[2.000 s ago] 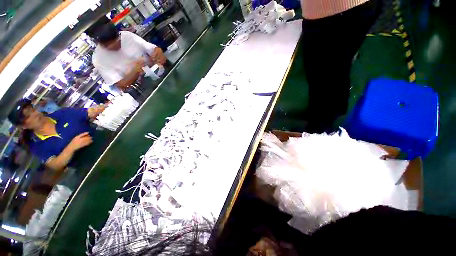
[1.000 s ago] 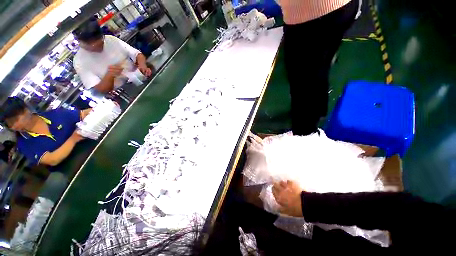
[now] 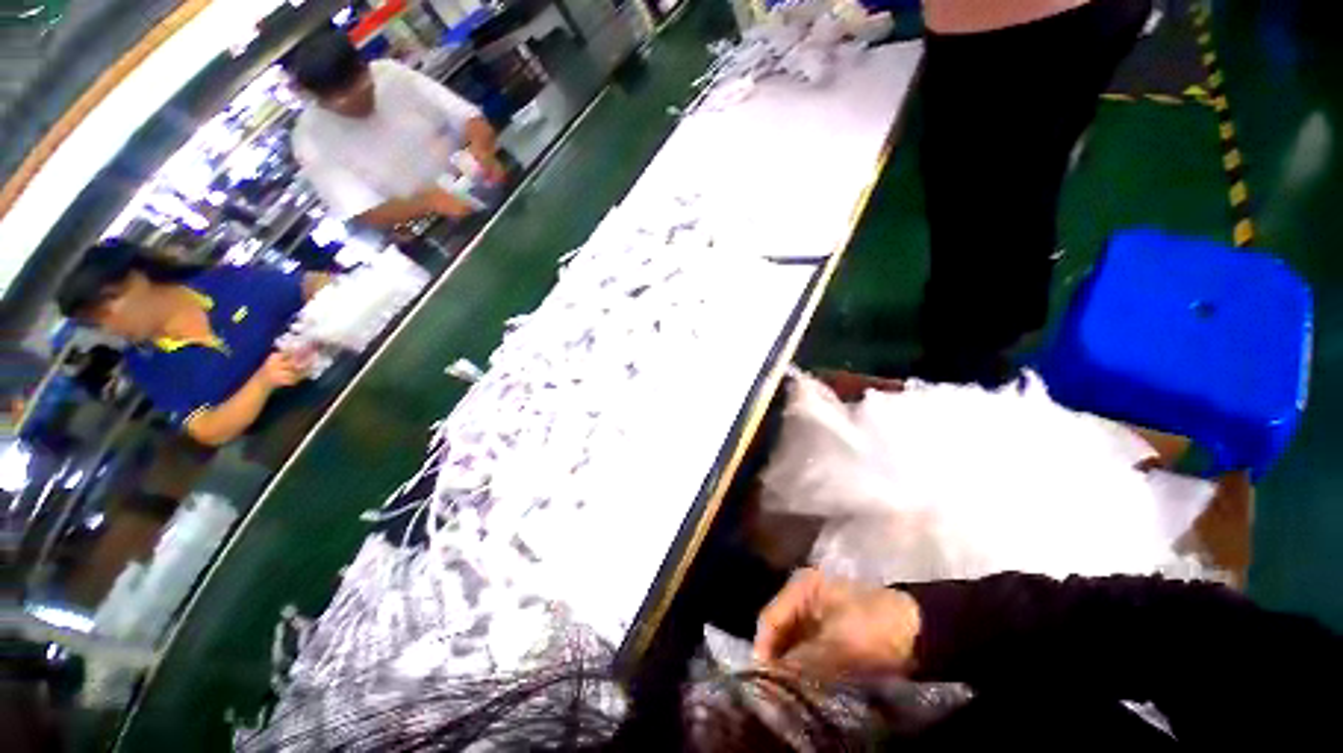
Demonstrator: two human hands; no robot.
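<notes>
White adapters with cords (image 3: 545, 397) lie in a long heap on a white sheet (image 3: 707, 427) along the bench. Bagged-looking translucent units (image 3: 398, 633) lie at its near end, partly behind dark hair. My right hand (image 3: 837, 625), in a dark sleeve, is low beside the bench edge, in front of the bag carton. Its fingers are curled and seem to pinch a clear bag (image 3: 722, 647); film shows on both sides of the hand, and hair blurs the grip. Unused bags (image 3: 972, 486) fill the open carton (image 3: 1225, 522). My left hand is not in view.
A blue stool (image 3: 1186, 331) stands beyond the carton. A person in dark trousers (image 3: 994, 191) stands at the bench's right side. Two coworkers (image 3: 390, 140) handle white parts across the green bench (image 3: 346, 441). More white cords (image 3: 795, 52) lie at the far end.
My right hand came into view over the bags in the carton, then moved left and down to the bench edge. The camera view has shifted slightly. The coworkers' hands have moved.
</notes>
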